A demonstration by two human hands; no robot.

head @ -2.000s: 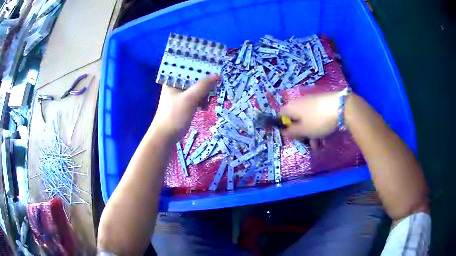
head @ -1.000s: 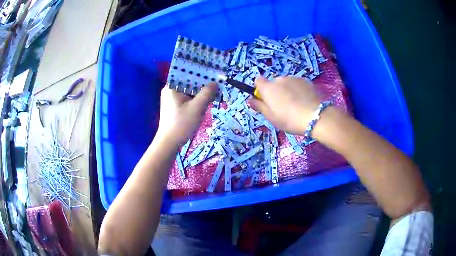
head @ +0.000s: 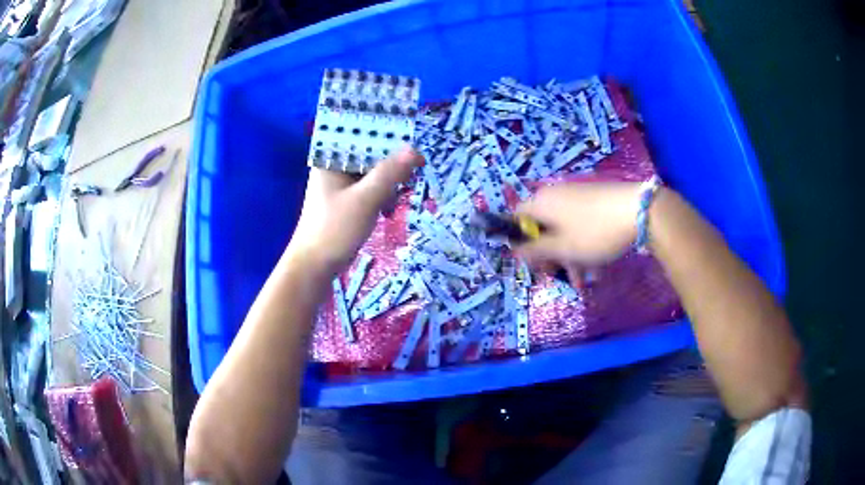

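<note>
My left hand holds a silver-grey perforated panel by its lower edge, above the left part of the blue bin. The panel has rows of dark holes. My right hand, with a bracelet at the wrist, is blurred and holds a yellow-and-black hand tool over the heap of separated strips. The tool is apart from the panel, and its tip is too blurred to tell whether it grips a strip. Shiny pink bubble wrap lies under the strips.
The brown bench at the left bears purple-handled pliers, another small tool, a spread pile of thin pale sticks and a pink bubble-wrap packet. My legs are below the bin's near wall.
One second ago the tool's tip was at the panel's right edge. My right hand has since moved right and down over the heap. My left hand still holds the panel, now slightly turned.
</note>
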